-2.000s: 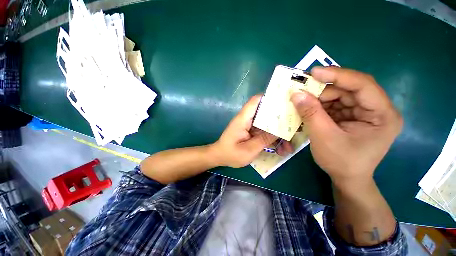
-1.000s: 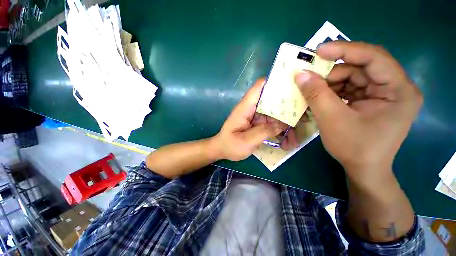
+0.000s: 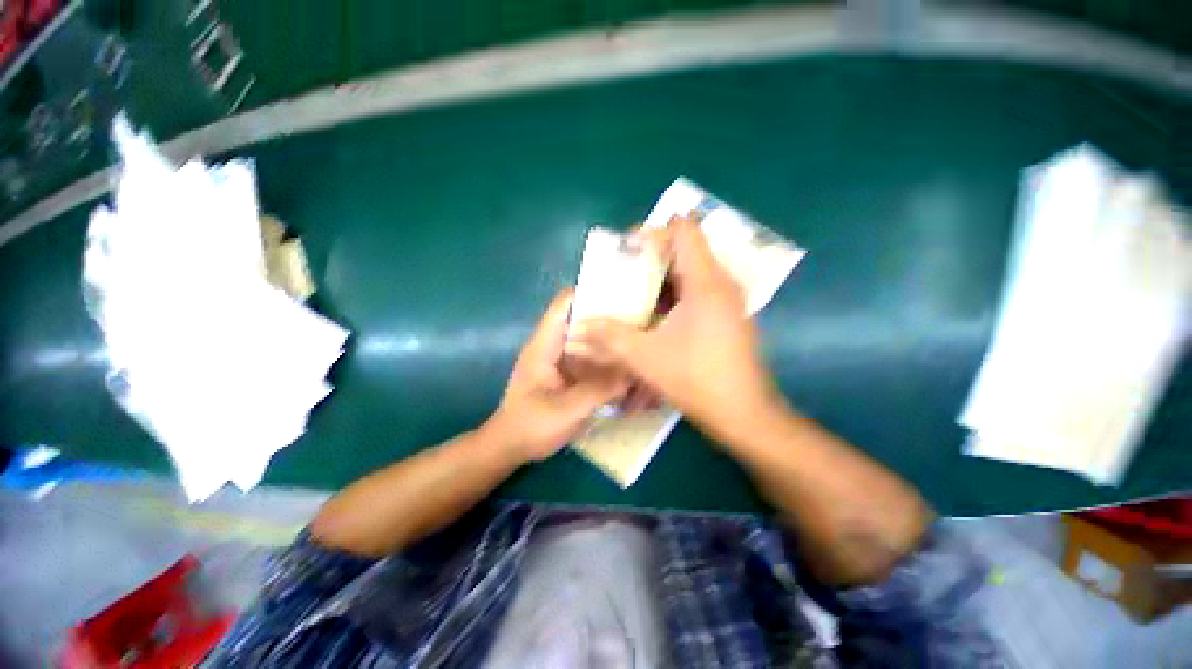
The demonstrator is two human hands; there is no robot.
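My left hand [image 3: 543,386] holds a device frame from below; the frame is mostly hidden under a cream adhesive piece [image 3: 614,281] with a dark slot near its top end. My right hand [image 3: 712,333] lies over the piece, its thumb low on the face and its fingers at the upper right edge. A white and cream adhesive sheet [image 3: 762,268] lies on the green surface beneath and behind both hands, largely covered by them. The picture is blurred.
A jagged white waste sheet pile [image 3: 209,327] is at left, tan scraps [image 3: 290,265] beside it. A neat white sheet stack [image 3: 1078,320] is at right. A pale rail [image 3: 523,81] crosses behind, with frames [image 3: 216,55] beyond it. A red stool [image 3: 150,621] is lower left.
The view has shifted, bringing the rail and the whole right stack into the picture. My right thumb has moved from the upper part of the piece down to its lower part.
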